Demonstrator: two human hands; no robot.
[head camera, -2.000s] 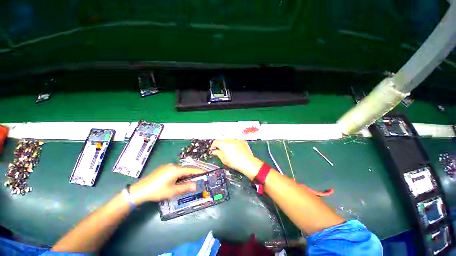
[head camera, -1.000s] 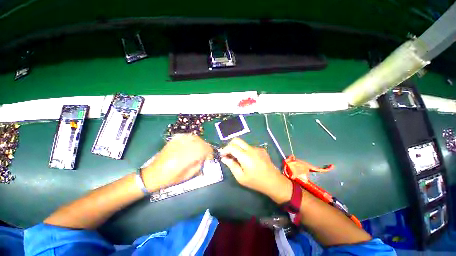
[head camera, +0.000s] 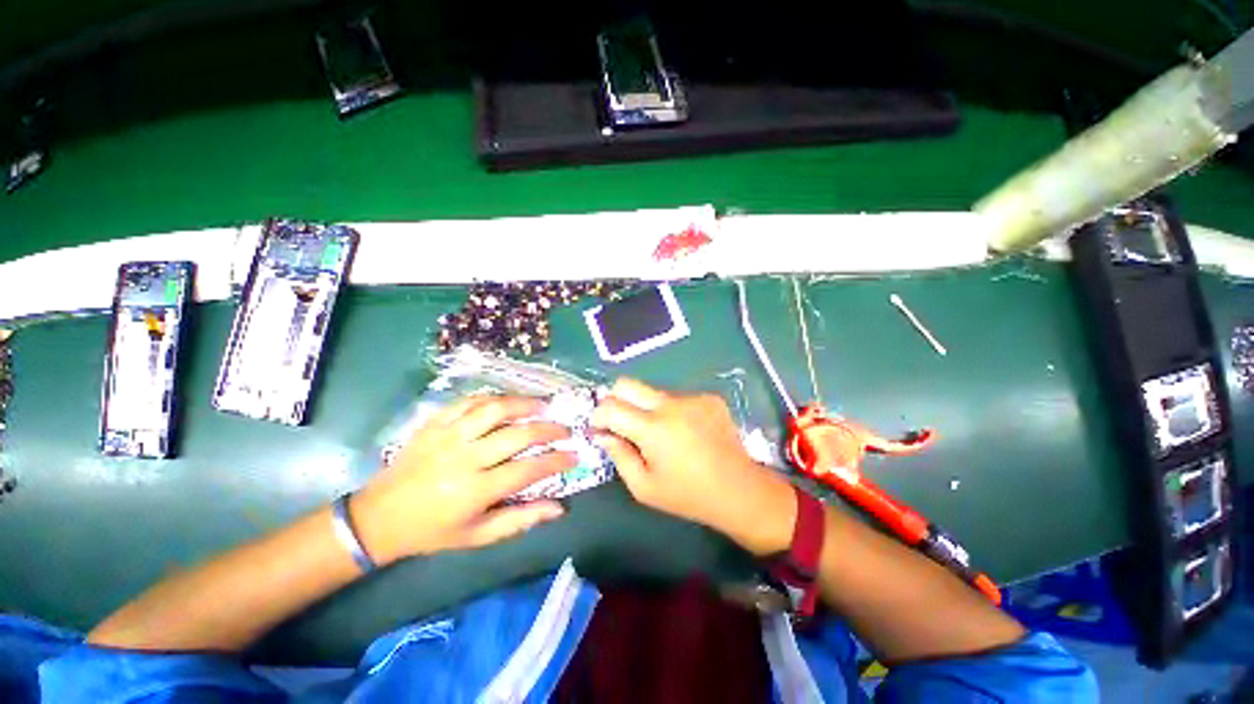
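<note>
A phone mid-frame (head camera: 571, 477) lies on the dark green mat before me, silver inside facing up, mostly hidden under my hands. My left hand (head camera: 461, 475) lies across it with fingers spread, holding it down. My right hand (head camera: 688, 447) is at its upper right end, thumb and fingertips together; whether they pinch a small part cannot be told. Crumpled clear film strips (head camera: 502, 374) lie just behind the phone. A pile of tiny dark and gold camera modules (head camera: 502, 319) lies behind them, beside a dark pad with a white border (head camera: 637, 322).
Two open phone units (head camera: 145, 365) lie at left. An orange-red air blow gun (head camera: 860, 475) and a thin pale stick (head camera: 919, 325) lie at right. A black phone tray (head camera: 1148, 440) stands far right below a tape-wrapped pipe (head camera: 1114, 158). Another black tray (head camera: 770, 127) sits on the belt.
The view has shifted, so the bench appears higher. My left hand has opened from a bunched pose and spread over the phone. The bordered pad, unseen two seconds ago, shows beside the pile.
</note>
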